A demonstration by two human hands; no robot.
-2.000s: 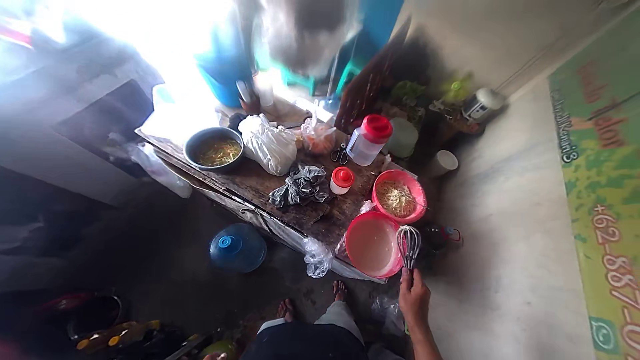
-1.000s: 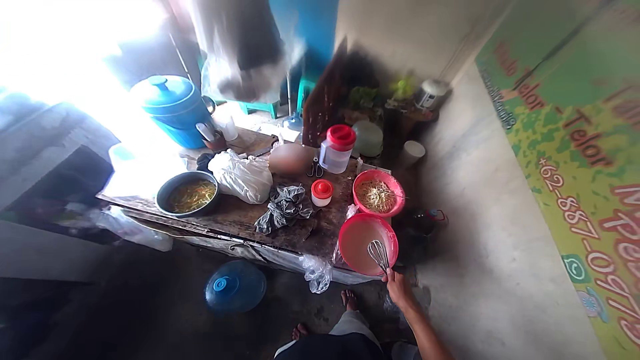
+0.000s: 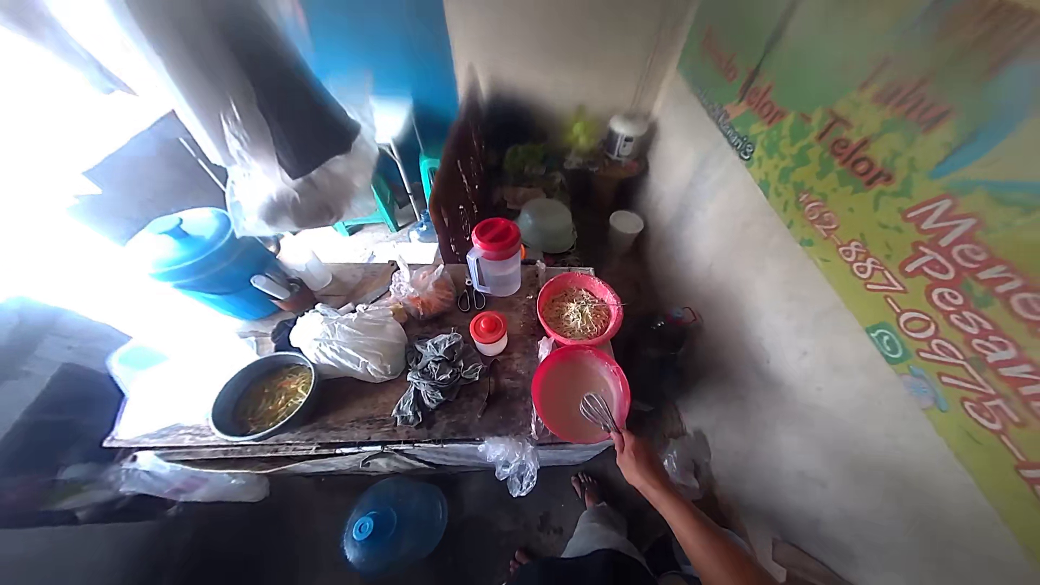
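Observation:
My right hand grips the handle of a wire whisk, whose wires are over or in the pale batter in a pink plastic bowl at the table's right end. Right behind it, a second pink bowl holds shredded vegetables, perhaps bean sprouts. To the left stand a small red-lidded container and a clear pitcher with a red lid. A dark crumpled plastic bag lies nearby. My left hand is out of view.
On the wooden table are a grey pot of shredded vegetables in liquid, a white plastic bag, black scissors and a blue lidded bucket. A blue water jug lies on the floor. A wall banner bears writing.
Two seconds ago the whisk was upright at the batter bowl's right rim; now its wires are at the batter, tilted, in my right hand. The view has shifted.

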